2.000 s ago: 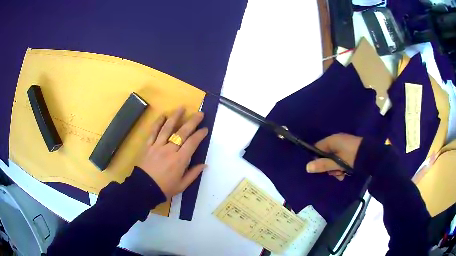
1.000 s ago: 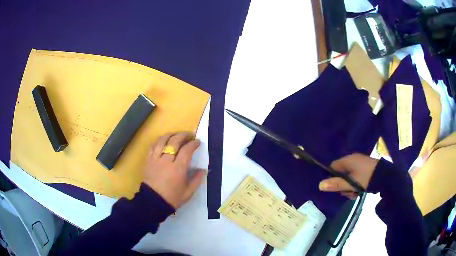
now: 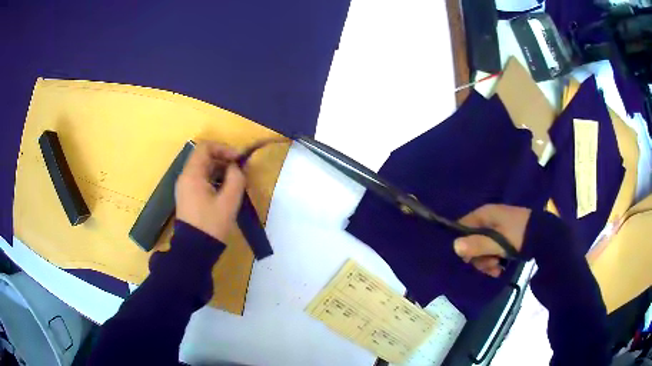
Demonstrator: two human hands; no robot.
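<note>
The yellow-orange card pattern point(image 3: 129, 107) lies on the large dark purple fabric point(image 3: 214, 50) at the left. A black pattern weight point(image 3: 63, 179) and a wider one point(image 3: 154, 207) lie on it. My left hand point(image 3: 209, 186) is over the card beside the wider weight, its fingers pinching a narrow purple strip point(image 3: 254, 229), which hangs down over the card edge. My right hand point(image 3: 493, 232) holds the shears point(image 3: 407, 204) by the handles. Their blade tips are at the card's upper right corner, by the fabric edge. Whether the blades are fully closed is unclear.
Purple cut pieces point(image 3: 443, 164) lie at the right, with a tan card point(image 3: 525, 96) and a pale strip point(image 3: 586, 164) on top. A printed yellow ticket point(image 3: 372, 311) lies at the front. A long dark bar point(image 3: 480, 43) and a black packet point(image 3: 542, 46) are at the upper right.
My left hand has lifted from the card and taken hold of the purple strip, pulling it leftward. The shears have moved left, their tips back at the card's corner.
</note>
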